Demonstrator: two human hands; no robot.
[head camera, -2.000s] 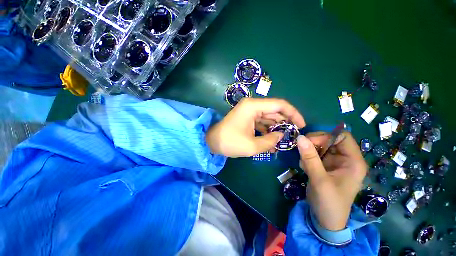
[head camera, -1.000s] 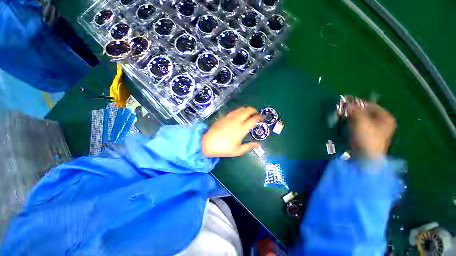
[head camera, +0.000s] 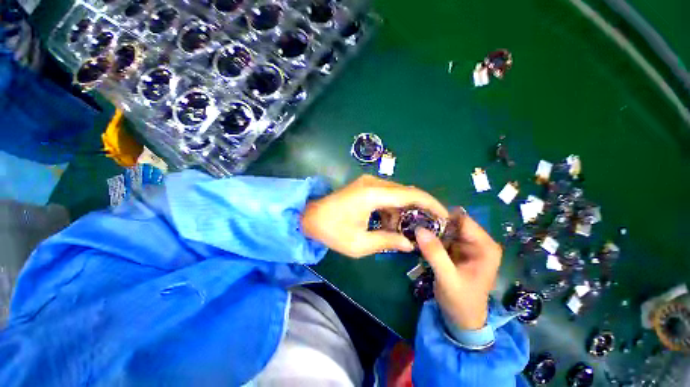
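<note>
My left hand (head camera: 362, 215) grips a round watch housing (head camera: 418, 224) by its rim, with a dark centre and shiny rim. My right hand (head camera: 463, 264) is at its right side, with the thumb on the housing's face. Whether my right fingers also hold a tool or small part is hidden and blurred. Another housing (head camera: 368, 147) lies on the green mat beyond my hands, with a small white battery (head camera: 386, 164) touching its lower right. A dark round part (head camera: 424, 286) lies just below my hands.
A clear blister tray (head camera: 216, 162) of housings stands upper left, a yellow item (head camera: 119, 141) beside it. Batteries (head camera: 508, 192) and small black components (head camera: 564, 202) are scattered at right. More housings (head camera: 526, 305) lie lower right, near a brownish ring (head camera: 673, 323). A person's blue sleeve (head camera: 45, 113) shows at far left.
My right hand has come back from the upper right to the left hand. One of the two housings beside my left hand has left its spot, and a housing is now held between my hands.
</note>
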